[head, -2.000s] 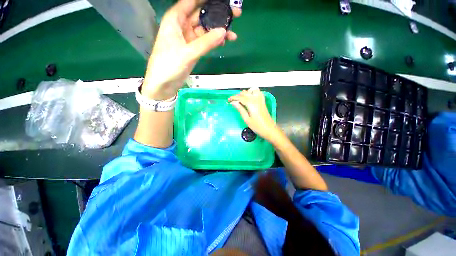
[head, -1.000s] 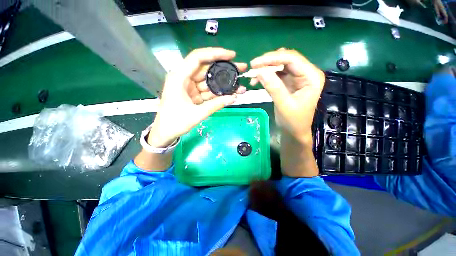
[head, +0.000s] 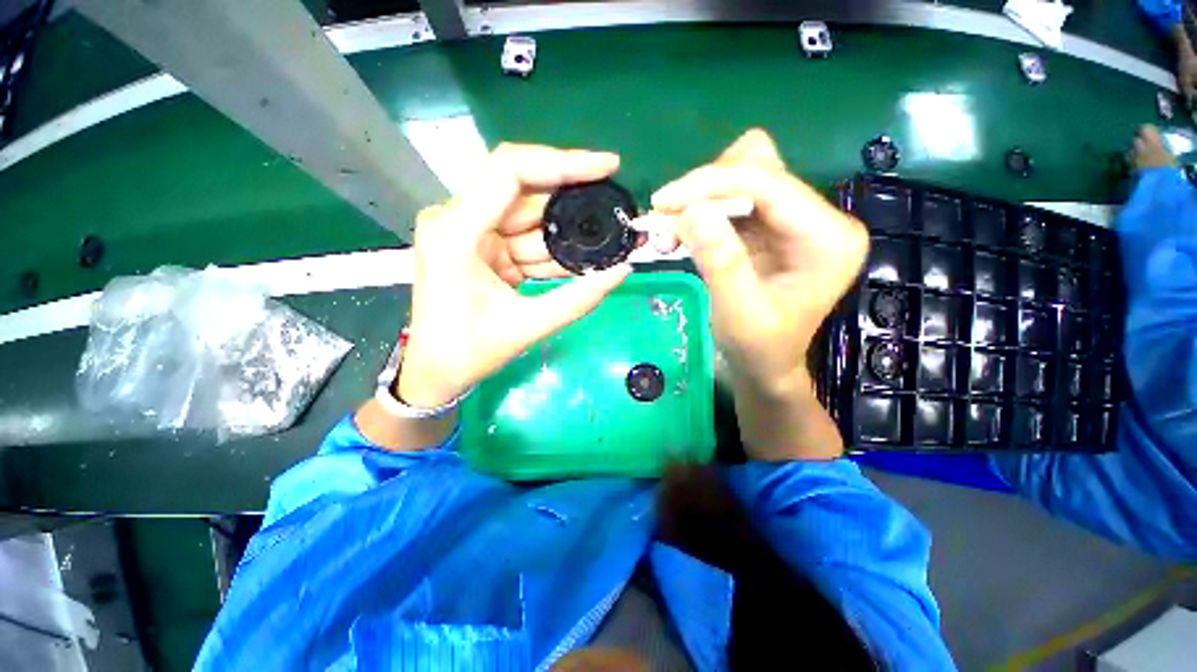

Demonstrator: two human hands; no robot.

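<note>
My left hand (head: 492,269) holds a round black part (head: 588,227) by its rim, its ringed face towards me, above the back of the green tray (head: 565,466). My right hand (head: 768,256) pinches a thin pale tool, probably tweezers (head: 729,208), with its tip at the right side of the black part's face. Whether a metal piece is at the tip is too small to tell. Another black disc (head: 645,382) lies in the tray, with small metal pieces (head: 667,313) scattered near its right and left sides.
A clear bag of silvery pieces (head: 217,355) lies left. A black compartment tray (head: 978,322) with several discs is at right. A green conveyor (head: 683,112) carries square metal parts (head: 519,54) and discs. A grey post (head: 282,99) stands front left. Another person's blue sleeve (head: 1162,315) is at right.
My right hand rose from the tray and brought the tool to the black part. My left hand lowered the part towards me, turning its face into view. The tool tip now lies further over the face.
</note>
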